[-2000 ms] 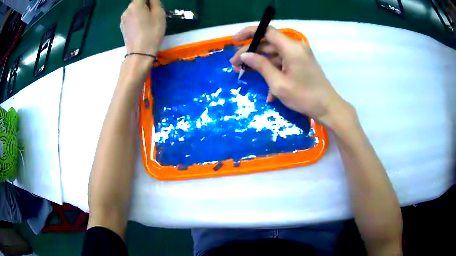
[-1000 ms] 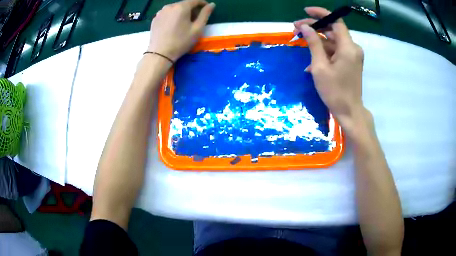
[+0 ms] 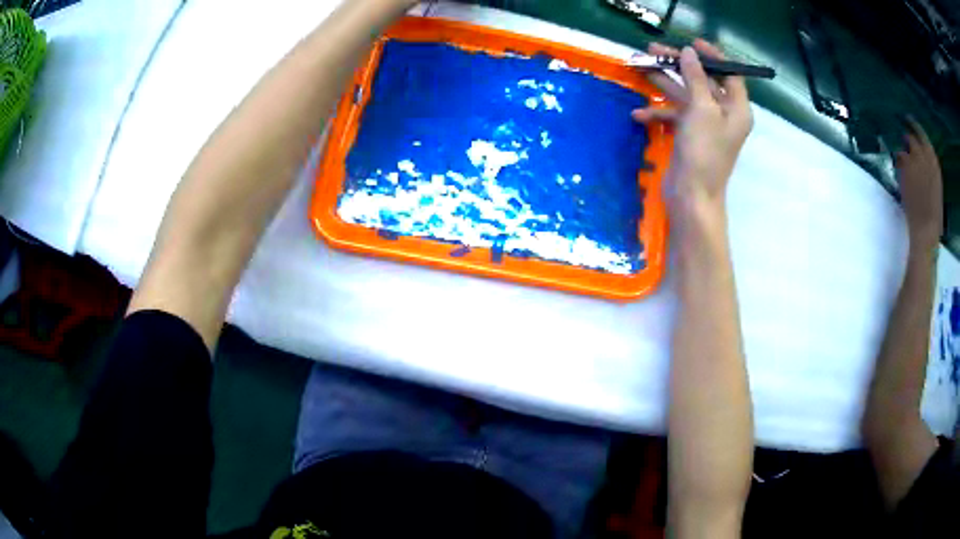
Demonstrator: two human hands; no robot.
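My right hand [image 3: 707, 121] holds a slim black pen-like tool [image 3: 742, 70] near the tray's upper right corner, its pale tip pointing left over the rim. The orange tray [image 3: 405, 253] is full of small shiny blue pieces [image 3: 463, 116], glaring white at the lower part. Several dark pieces stick to its rim. My left forearm [image 3: 247, 174] reaches up past the tray's upper left corner. My left hand is almost wholly cut off by the top edge, so its grip is hidden.
White foam sheet [image 3: 442, 332] lies under the tray. Phone frames [image 3: 823, 74] lie on the dark green surface at the upper right. Another person's hand and forearm [image 3: 918, 190] reach in at the right. A green mesh basket [image 3: 16, 63] is at the upper left.
The view has turned, with the tray now tilted and higher. My left hand has gone up out of the picture. Another person's arm has come into view at the right.
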